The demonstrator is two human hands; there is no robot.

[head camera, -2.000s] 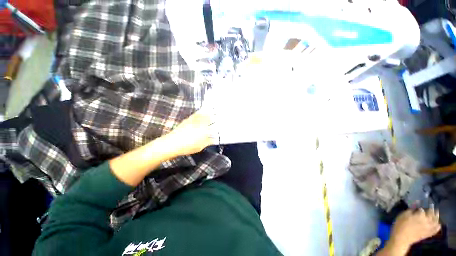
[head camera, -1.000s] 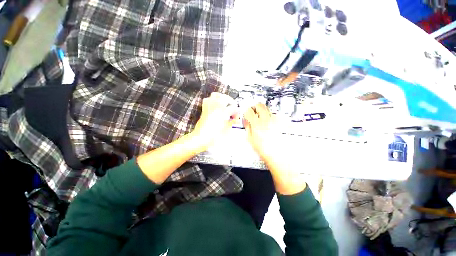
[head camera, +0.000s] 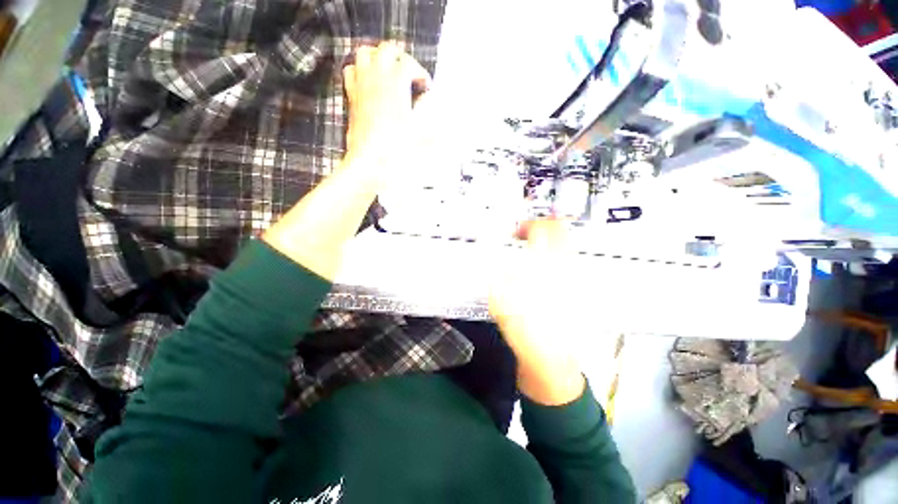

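Observation:
The plaid garment fabric (head camera: 217, 148) lies in a large creased pile left of the needle area. My left hand (head camera: 382, 94) is on its right edge with bent fingers, gripping the cloth. The metal presser foot and needle area (head camera: 556, 182) sits under the sewing machine head (head camera: 788, 108). My right hand (head camera: 532, 285) reaches over the white machine bed (head camera: 650, 300). Its fingertips are just in front of the needle parts, washed out by glare; whether they hold something cannot be told.
A small dark tool (head camera: 624, 214) lies on the bed right of the needle. A blue control panel (head camera: 778, 285) is at the bed's right end. Black cloth (head camera: 51, 212) lies at the far left. A grey-brown bundled cloth (head camera: 734, 384) is beyond the bed, lower right.
My left hand has moved forward and left from the needle area, and the plaid edge has shifted left. My right hand, out of the work area two seconds ago, stays near the needle.

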